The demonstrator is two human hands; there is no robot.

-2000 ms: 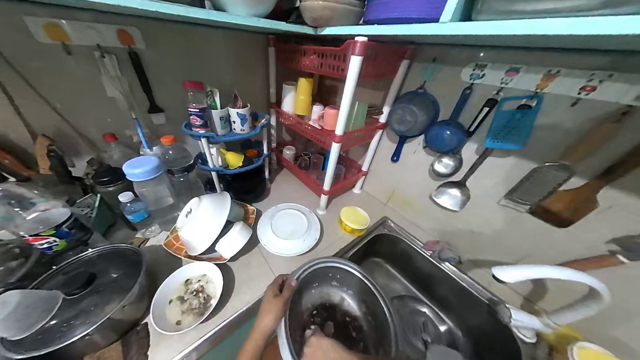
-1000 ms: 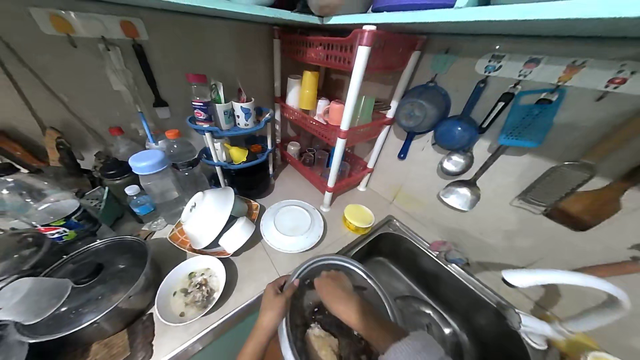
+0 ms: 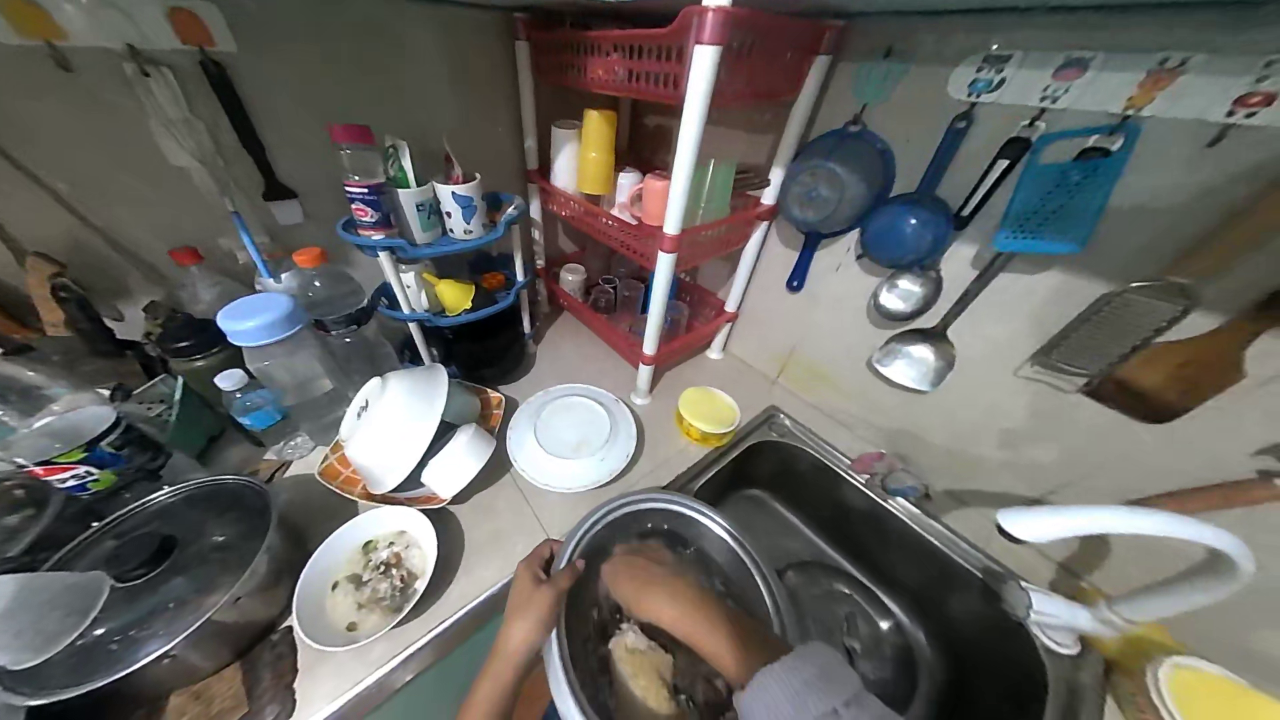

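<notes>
My left hand (image 3: 538, 600) grips the left rim of a large metal pot (image 3: 735, 545), which is held at the left edge of the steel sink. Inside the pot is dark liquid with a pale, yellowish chunk of food (image 3: 640, 668). My right hand (image 3: 645, 585) reaches down into the pot, left of its middle, with the fingers in the dark contents; whether they hold anything is hidden. A white bowl (image 3: 335, 590) with pale soup and bits of food stands on the counter to the left.
The sink (image 3: 960, 600) with a white faucet (image 3: 1130, 520) lies right. Behind the pot are upturned white plates (image 3: 572, 437), a yellow tub (image 3: 708, 415) and a red rack (image 3: 640, 235). A lidded pot (image 3: 150, 590) stands left; a tray (image 3: 345, 480) holds bowls.
My right hand has shifted left inside the pot since one second ago. The pale chunk, not visible two seconds ago, shows in the later frames. My left hand stays at the rim.
</notes>
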